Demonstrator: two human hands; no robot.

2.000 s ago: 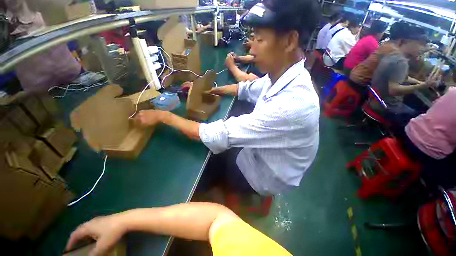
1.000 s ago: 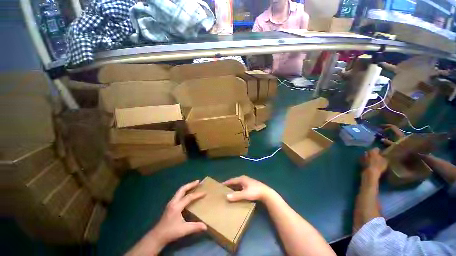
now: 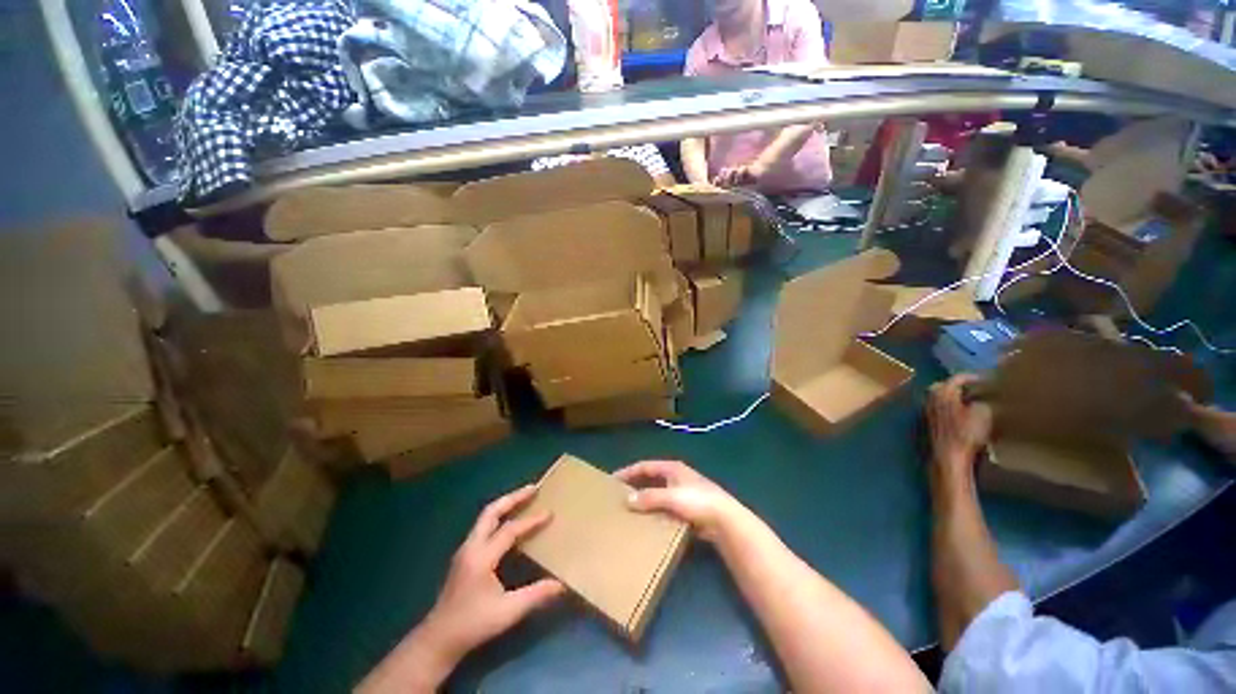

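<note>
A closed mailer box (image 3: 606,538), flat and plain brown, is between my two hands over the near part of the green tabletop. My left hand (image 3: 491,576) holds its left side, with the fingers on the upper left edge and the thumb near the lower left edge. My right hand (image 3: 678,499) holds its upper right side, with the thumb on the top face. Both hands are bare. The underside of the box is hidden, so I cannot tell whether it touches the table (image 3: 407,549).
Stacked open boxes (image 3: 583,346) stand at the back; more stepped piles (image 3: 149,542) fill the left. An open box (image 3: 843,386) and white cable (image 3: 718,423) lie right of centre. A neighbour's hand (image 3: 960,427) handles another open box (image 3: 1064,475). A metal-railed shelf (image 3: 610,132) crosses above.
The view has swung from the right-hand neighbour to the table before me. Since one second ago, the held box has barely moved, and the neighbour's open box has turned with its lid raised.
</note>
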